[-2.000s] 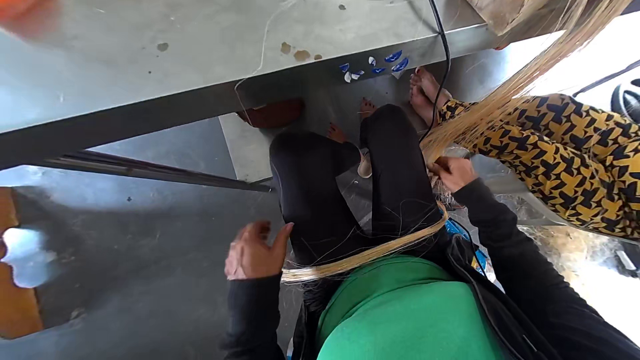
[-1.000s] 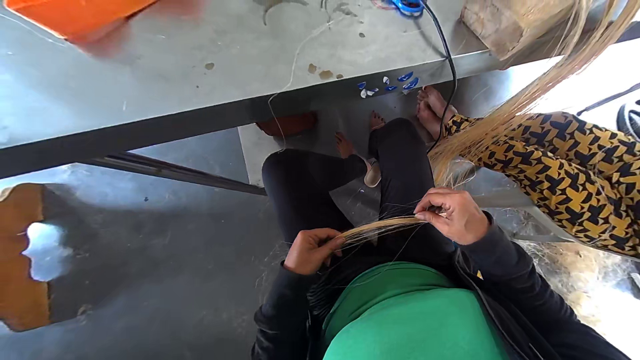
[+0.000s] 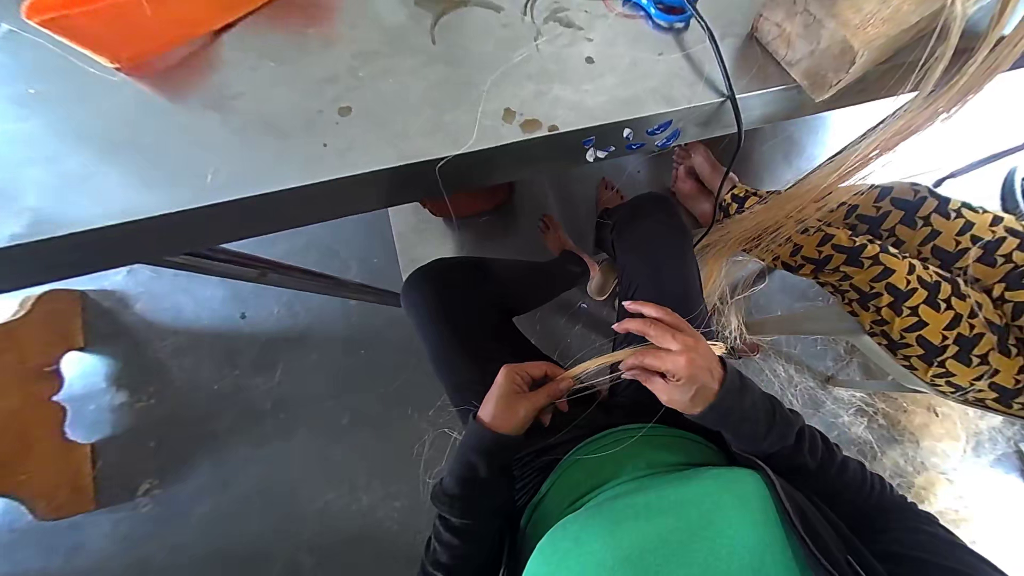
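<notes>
My left hand [image 3: 526, 396] pinches a thin bundle of pale plant-like fibres [image 3: 600, 364] between thumb and fingers, above my lap. Spread over the bundle's right part are the fingers of my right hand [image 3: 668, 356]; the strands run behind them, and I cannot tell how firmly they are held. A few loose strands stick out around both hands. A long hank of blond fibre [image 3: 848, 160] hangs from the upper right, down beside my right knee.
A grey table [image 3: 320, 112] crosses the top, bearing an orange tray [image 3: 144, 28], a wooden block [image 3: 832, 40], blue-handled scissors [image 3: 668, 10] and a black cable [image 3: 732, 104]. Another person's patterned trousers [image 3: 904, 272] are at right. Loose fibres [image 3: 904, 424] litter the floor; a brown wooden piece [image 3: 48, 408] is at left.
Two seconds ago my hands were wide apart, with the bundle lying across my lap. They came together on it, and my right hand has since spread its fingers over the strands.
</notes>
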